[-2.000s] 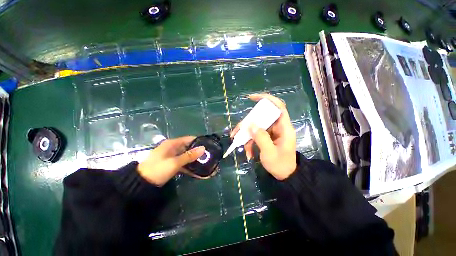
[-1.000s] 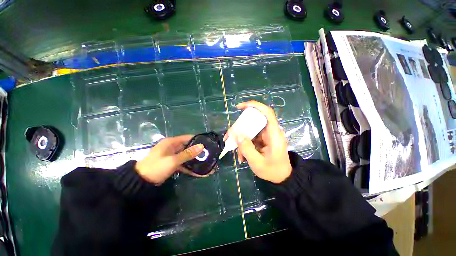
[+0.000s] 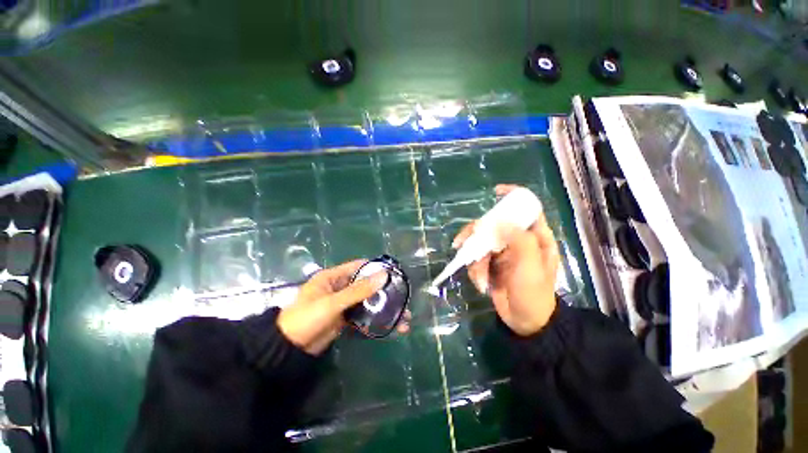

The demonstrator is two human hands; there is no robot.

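Note:
My left hand (image 3: 330,305) holds a round black housing (image 3: 386,311) with a pale ring by its edge, thumb on top, above the clear blister tray (image 3: 229,234). My right hand (image 3: 524,276) grips a white glue bottle (image 3: 507,221), its thin nozzle pointing down and left. The nozzle tip is apart from the housing, a little to its right. Another black housing (image 3: 127,273) lies on the green bench at left. The fingers under the held housing are partly hidden.
The green conveyor (image 3: 434,66) beyond the blue edge carries several spaced housings. A parts stack with a printed sheet (image 3: 700,221) and loose black discs stands at right. A stacked tray of black discs (image 3: 19,305) is at far left. A cardboard box (image 3: 731,411) is lower right.
The view has shifted, bringing the left tray into sight. My right hand has drawn the bottle's nozzle away from the housing's edge, to the right. My left hand has tilted the housing.

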